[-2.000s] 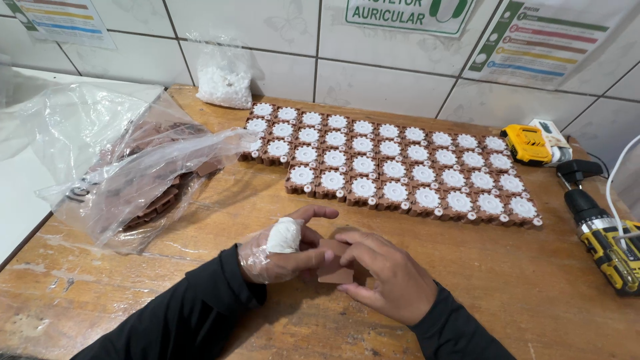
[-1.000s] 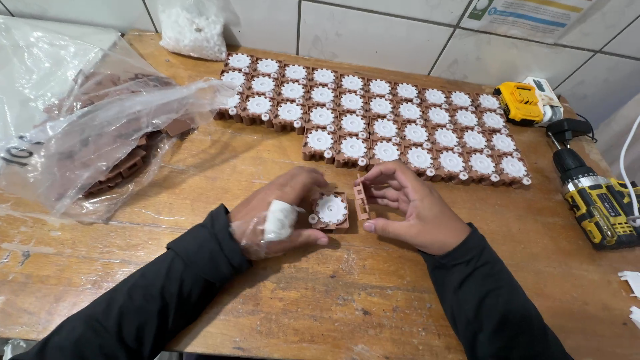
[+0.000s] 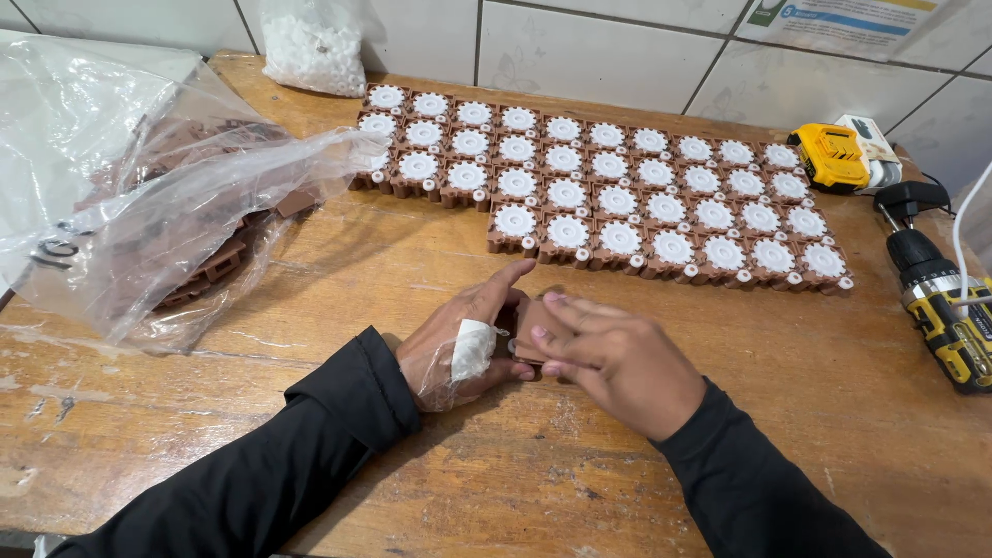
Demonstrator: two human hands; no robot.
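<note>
Between my two hands, low in the middle of the view, is a brown plastic housing (image 3: 535, 329), its plain flat side facing up. My left hand (image 3: 457, 349), with white material under clear plastic on its back, holds the left side of the housing. The fingers of my right hand (image 3: 620, 353) press on its top and right edge. Any gear inside is hidden. Beyond my hands stand rows of brown housings with white toothed gears (image 3: 567, 231) on top, each with a small white roller at a corner.
A clear plastic bag of brown parts (image 3: 194, 225) lies at left. A bag of small white parts (image 3: 314, 46) stands by the tiled wall. At right are a yellow battery pack (image 3: 833, 157), a black plug adapter (image 3: 911, 199), a white cable and a cordless drill (image 3: 942, 310).
One second ago a housing with its white gear showing lay by my left hand and my right hand held a brown part upright beside it. Now a flat brown face covers that gear.
</note>
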